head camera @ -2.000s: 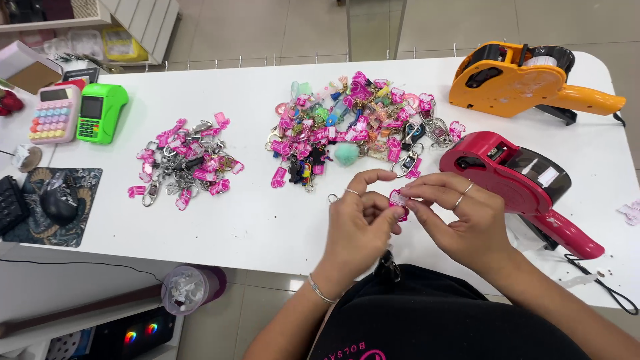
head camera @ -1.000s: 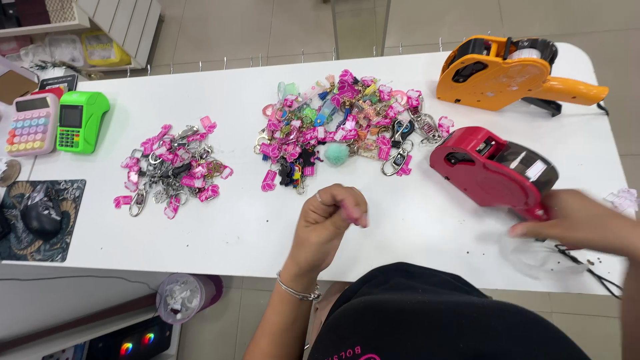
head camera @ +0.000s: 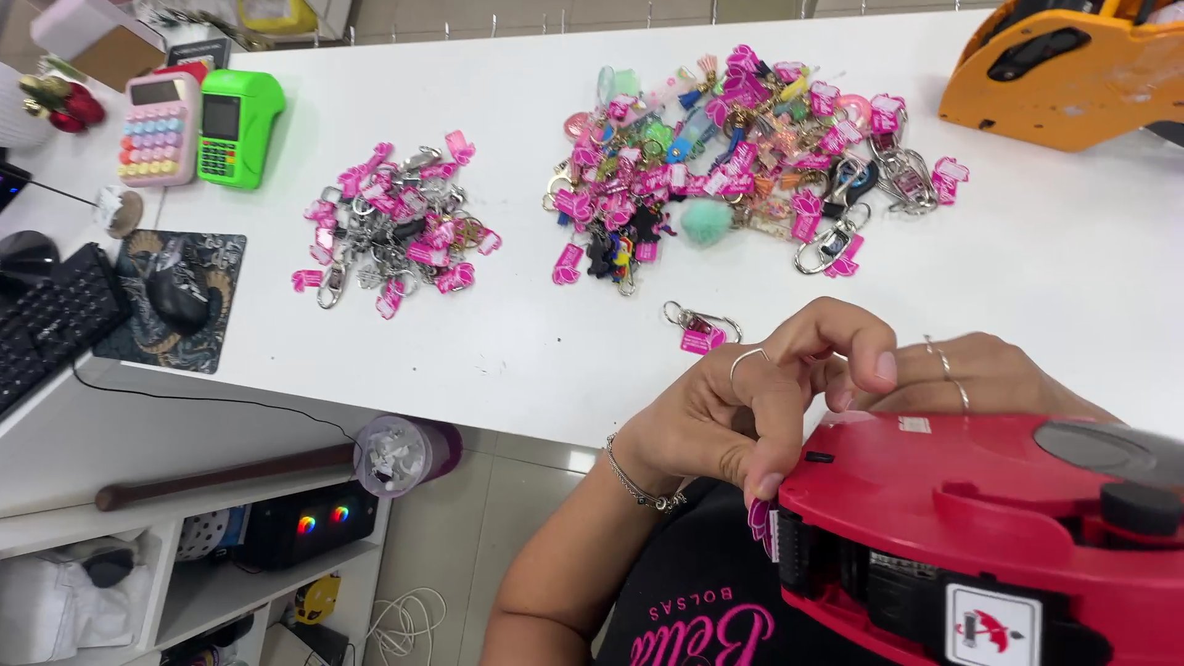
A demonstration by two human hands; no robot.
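A red handheld price labeler is raised close to my body at the lower right. My right hand is behind it, partly hidden, its grip out of sight. At the labeler's front end, my left hand pinches a pink tag between thumb and fingers. A metal carabiner keychain with a pink tag lies on the white table just beyond my left hand. Farther back is a big pile of keychains with pink tags, with a mint pompom. A smaller pile of metal keychains lies to the left.
An orange labeler stands at the back right. At the left are a pink calculator, a green card terminal, a mouse on a dark pad and a black keyboard. A waste bin stands below the table edge.
The red labeler, on the table two seconds ago, is now lifted in front of my body. My left hand has met its front end with the tag. The view has shifted.
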